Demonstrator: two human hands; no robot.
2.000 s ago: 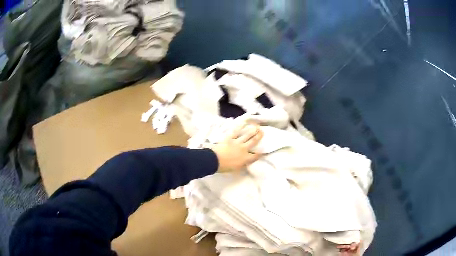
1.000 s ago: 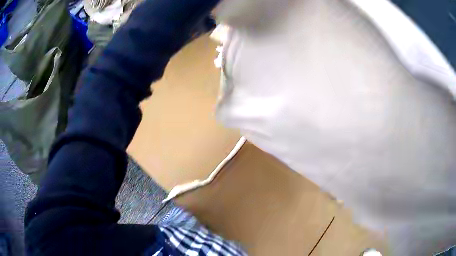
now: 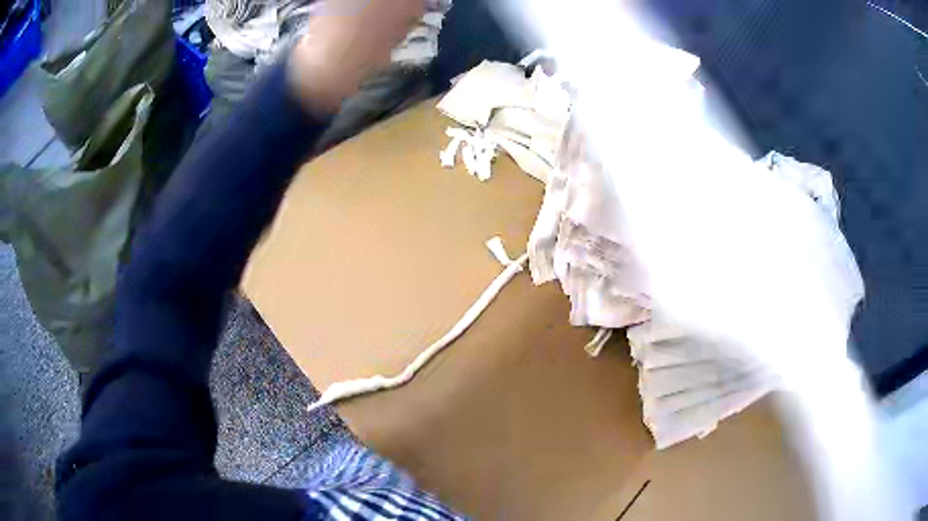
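Note:
A cream cut panel (image 3: 702, 219), blurred and bright, hangs raised in a long band from the top centre to the lower right. Below it, a stack of cream cut pieces (image 3: 692, 382) lies on a brown cardboard sheet (image 3: 397, 234), with layered edges fanned to the left. A narrow cream tie strip (image 3: 448, 336) lies loose on the cardboard. My left hand (image 3: 351, 51) is blurred at the top edge, left of the panel; its fingers are cut off, so its grip cannot be told. My right hand is not in view.
Small cream cut pieces (image 3: 494, 92) lie at the cardboard's far edge. An olive-green sack (image 3: 76, 204) stands at the left, with blue plastic (image 3: 191, 76) behind. A cream bundle (image 3: 249, 25) is at the top left. A dark panel (image 3: 814, 92) borders the right.
The raised panel has moved up and right and narrowed, uncovering the stack. My left hand, on the stack two seconds ago, is now raised at the top edge. More of the tie strip shows.

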